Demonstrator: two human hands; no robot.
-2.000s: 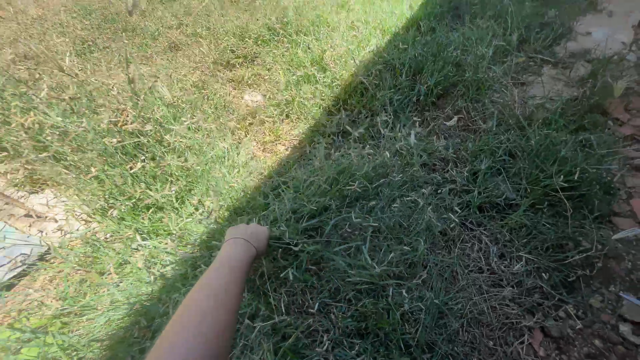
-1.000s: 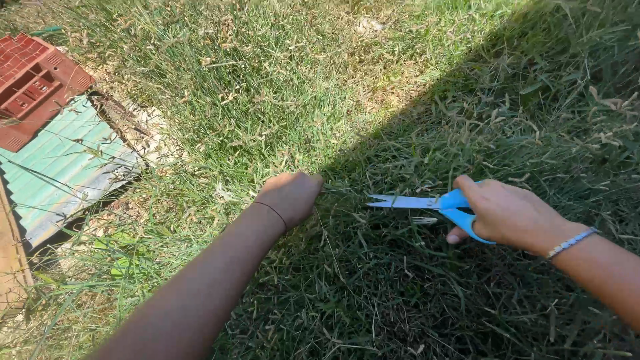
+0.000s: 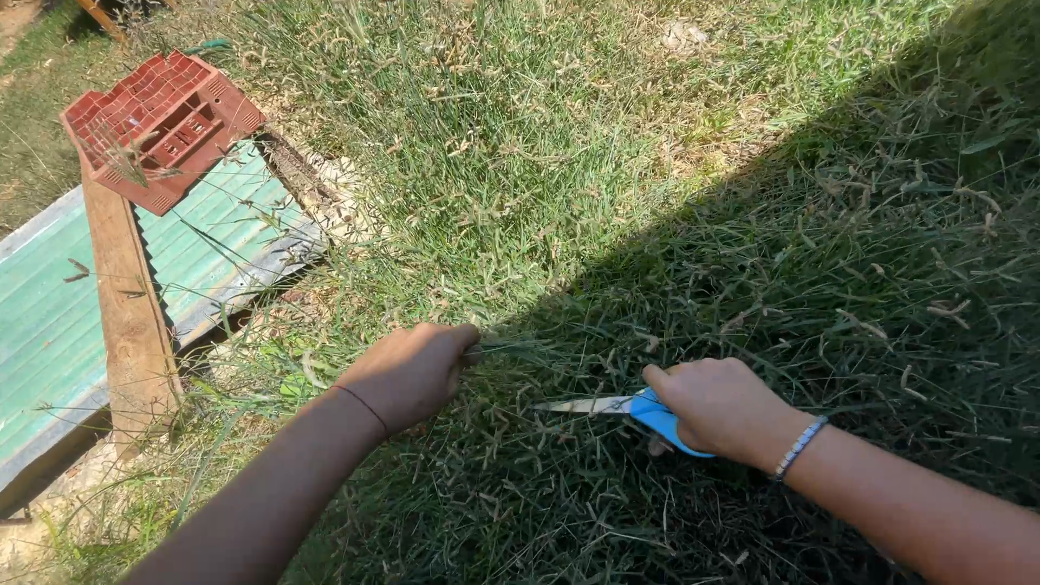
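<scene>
My left hand (image 3: 414, 374), with a thin dark string round its wrist, is closed on a tuft of grass blades (image 3: 520, 349) at the shadow's edge. To the right, my right hand (image 3: 723, 406), wearing a beaded bracelet, grips the blue handles of a pair of scissors (image 3: 589, 405). The blades lie close together and point left, low in the grass, a little below and right of my left hand. Grass partly covers the blade tips. The fingers inside the handles are mostly hidden.
At the left lies a green corrugated sheet (image 3: 49, 317) with a wooden plank (image 3: 130, 325) across it. A red plastic crate (image 3: 162, 130) rests at its upper end. Tall grass stands beyond my hands, and a pale stone (image 3: 682, 36) lies farther off.
My right hand with the scissors came into view after the first frame. Since one second ago the scissor blades have closed. The view has shifted left, showing more of the sheet and crate.
</scene>
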